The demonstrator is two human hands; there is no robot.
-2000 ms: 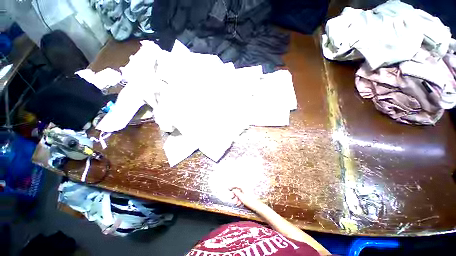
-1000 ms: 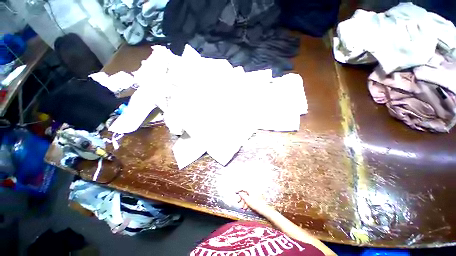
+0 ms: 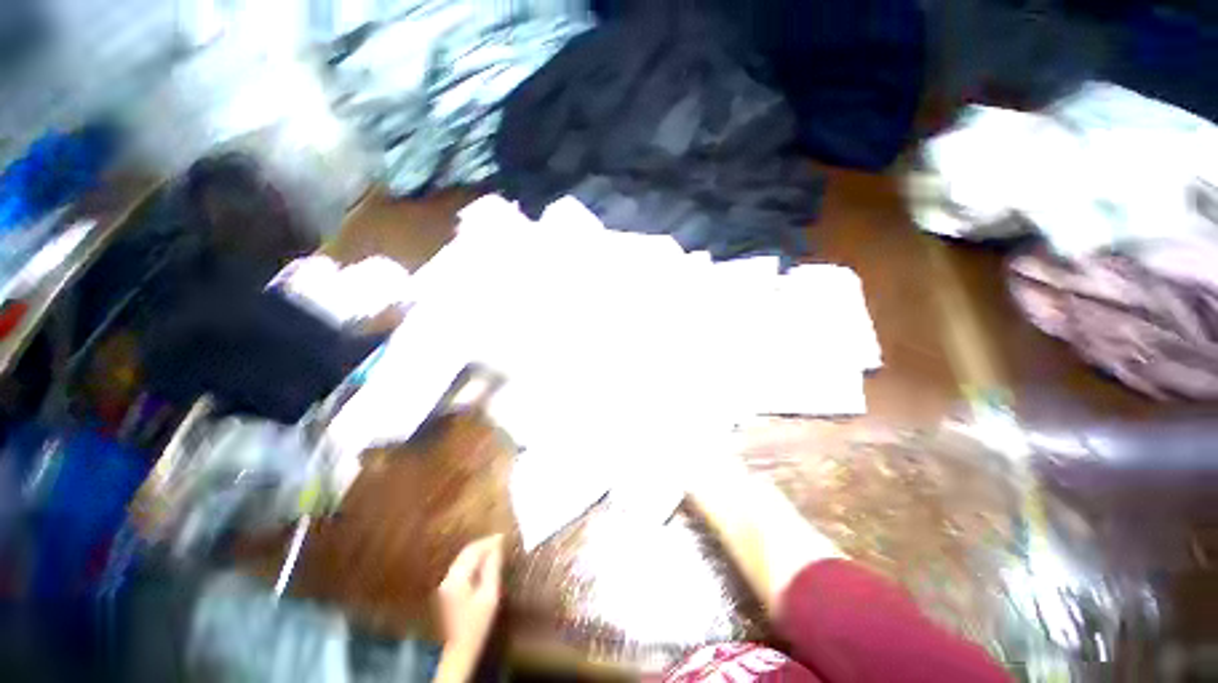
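Note:
A heap of white garment pieces, overexposed, lies on the glossy brown table in front of me. My right hand reaches from the bottom right to the near edge of the white heap; its fingers are lost in the glare, so I cannot tell if they hold cloth. My left hand is blurred, above the table's near edge, left of the bright glare, apart from the heap. Its finger shape is not clear.
Black garments lie behind the white heap, with a navy bundle beside them. Grey-green pieces are at the back left. A pale heap and a pink bundle are at the right. A blurred tool area is at the left corner.
My right arm has reached forward to the white heap. My left hand has come into clear view at the bottom. The view has shifted and blurred, so the table's things appear lower and further right.

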